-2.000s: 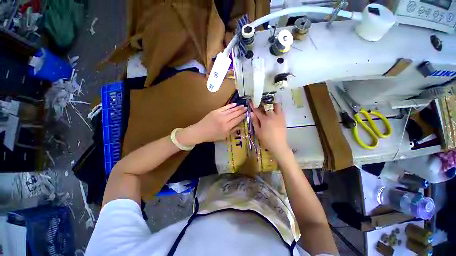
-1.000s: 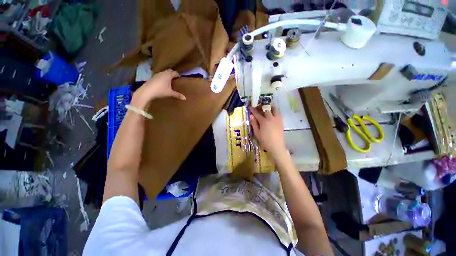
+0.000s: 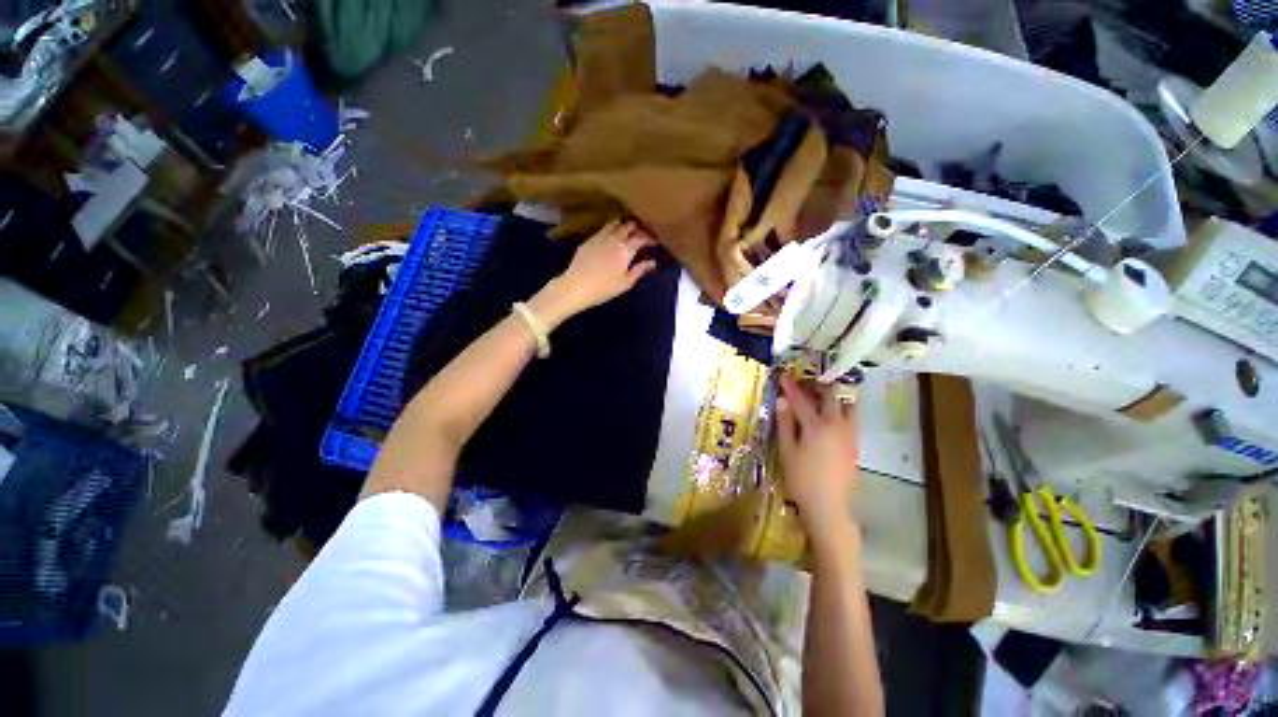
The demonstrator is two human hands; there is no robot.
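Observation:
My left hand (image 3: 613, 266) is at the far edge of the black fabric panels (image 3: 568, 378), touching the edge of the heaped brown fabric (image 3: 659, 157). Whether its fingers grip cloth is unclear. My right hand (image 3: 820, 455) is below the head of the white sewing machine (image 3: 1009, 329), its fingertips by the presser foot. What they hold, if anything, is hidden. A small dark piece of fabric (image 3: 740, 333) lies left of the needle area. A thin shiny strip (image 3: 767, 434) runs towards my lap between yellow tapes (image 3: 722, 437).
A blue basket (image 3: 407, 336) is under the black panels. Folded brown strips (image 3: 953, 497) and yellow-handled scissors (image 3: 1054, 538) lie right of the needle. A white bin (image 3: 911, 70) stands behind. Scraps litter the floor at left, near a blue bucket (image 3: 290, 105).
The brown panel left of the needle no longer covers the black panels; brown cloth is heaped behind them. My left hand left the needle area for the far side. The view has turned and shifted.

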